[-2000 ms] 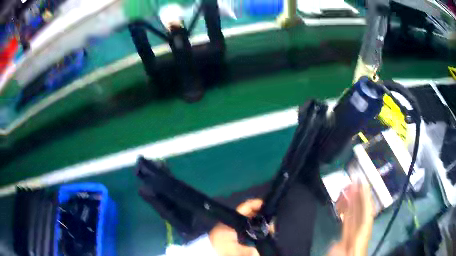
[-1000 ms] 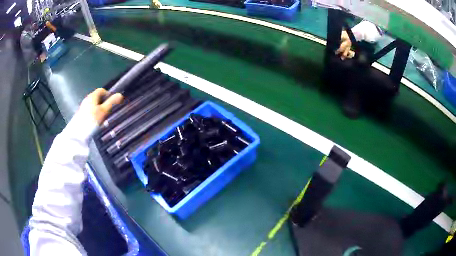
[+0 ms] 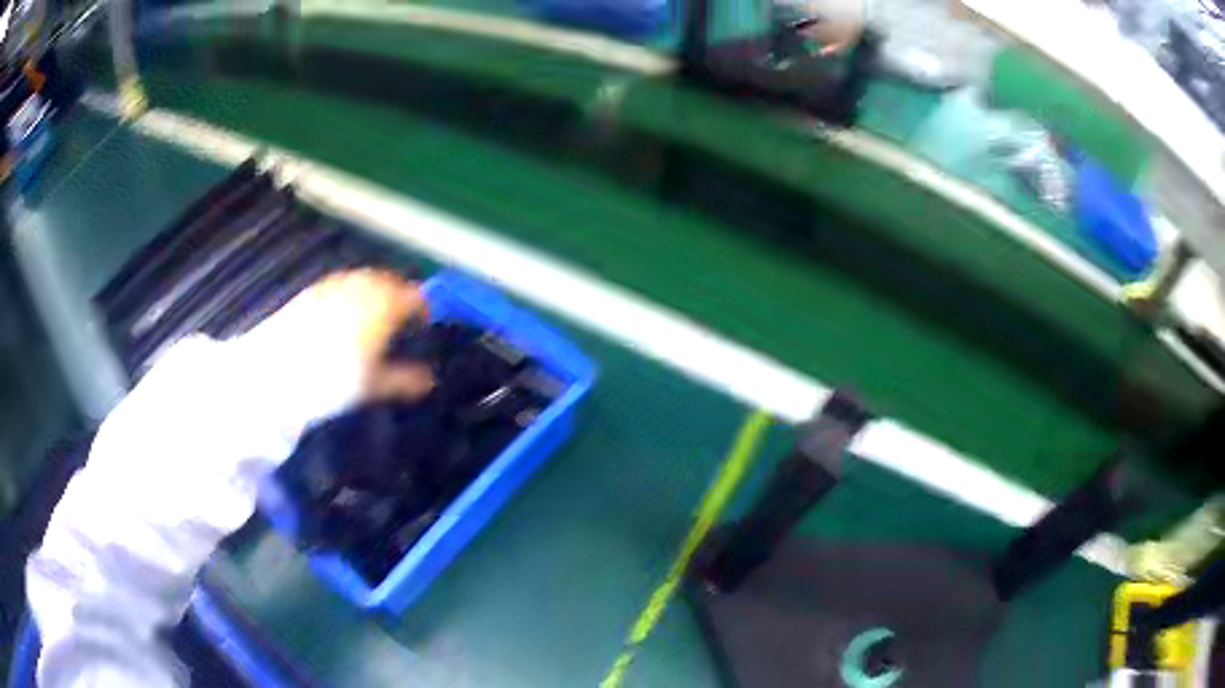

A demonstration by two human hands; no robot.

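My left hand [image 3: 376, 329] is blurred and reaches over the far left part of the blue parts bin [image 3: 484, 497]. Its fingers point down at the small black parts [image 3: 403, 444] in the bin. Whether it grips anything cannot be told. Parallel black legs [image 3: 215, 269] lie in a stack beyond the bin, partly hidden by my white sleeve. The black triangular jig [image 3: 806, 612] with upright corner blocks and a teal ring lies at the lower right, with no leg seen on it. My right hand is not in view.
A green conveyor [image 3: 645, 242] with a white edge rail runs behind the bench [image 3: 591, 538]. A yellow-green line [image 3: 685, 551] lies between bin and jig. A yellow tray [image 3: 1149, 625] is at the lower right. Another person's hand [image 3: 833, 27] shows at the top.
My left hand has moved right from the leg stack to the blue bin. The leg it held a second ago is no longer seen in it. The view has shifted.
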